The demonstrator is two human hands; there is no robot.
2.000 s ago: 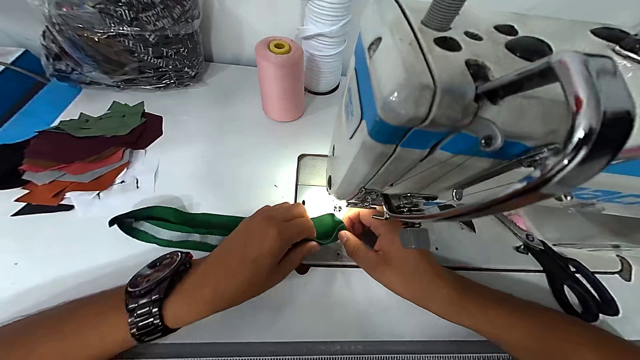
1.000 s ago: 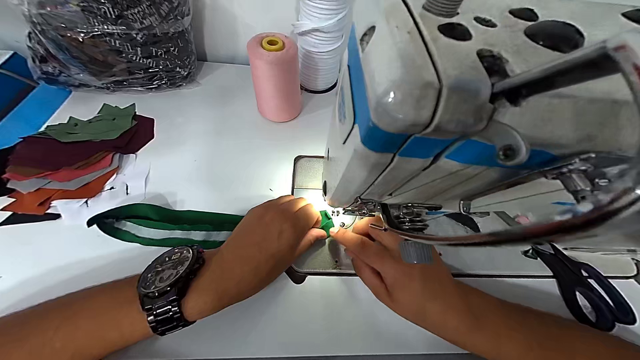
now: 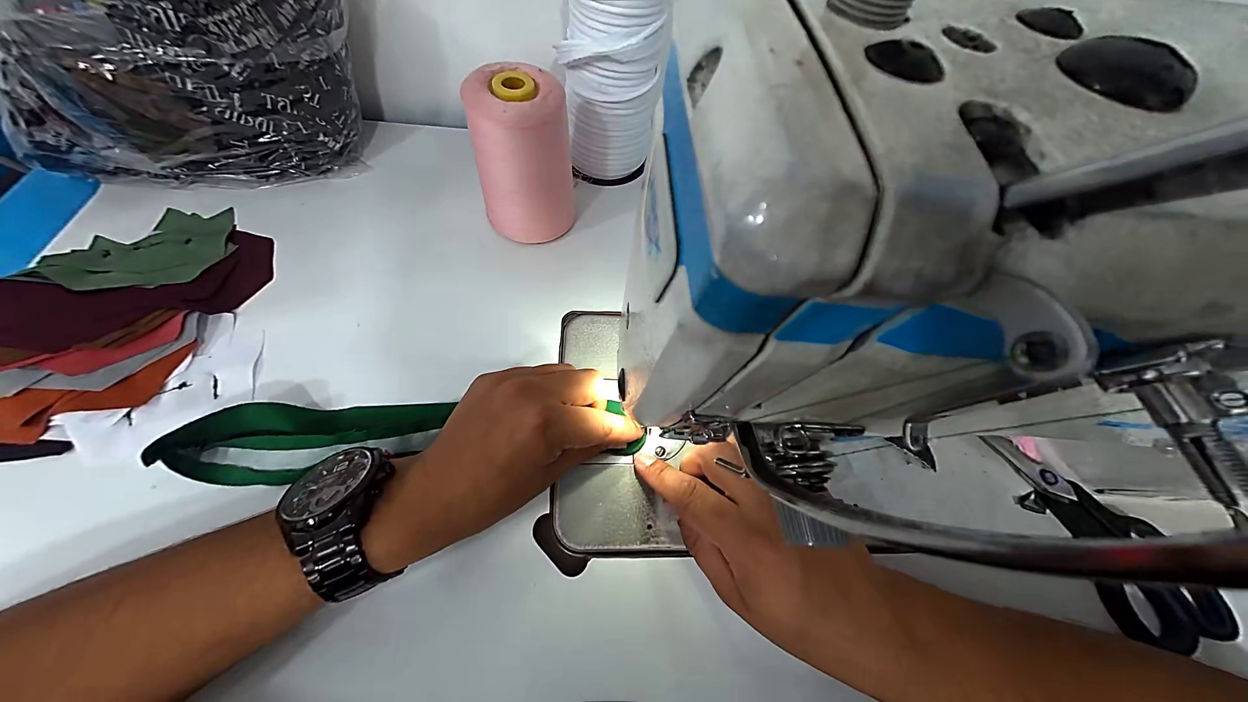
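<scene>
A green fabric band (image 3: 292, 421) lies in a long loop on the white table, its right end under the head of a sewing machine (image 3: 780, 195). My left hand (image 3: 526, 419), with a black watch on the wrist, pinches that end between thumb and fingers beside the needle area. My right hand (image 3: 741, 517) rests at the metal needle plate (image 3: 614, 507), its index fingertip just below the band's end; whether it touches the cloth cannot be told. The machine's head hides the needle and part of my right fingers.
A pink thread cone (image 3: 522, 156) and a white roll of cord or elastic (image 3: 614, 97) stand behind. Stacked fabric pieces (image 3: 146, 263) lie at the left, below a plastic-wrapped bundle (image 3: 185, 88). Black-handled scissors (image 3: 1121, 546) lie at the right, partly behind a metal bar.
The short stretch of green band showing between my hands has become smaller, and my left fingers are now close against the machine's head. The view has moved nearer to the machine.
</scene>
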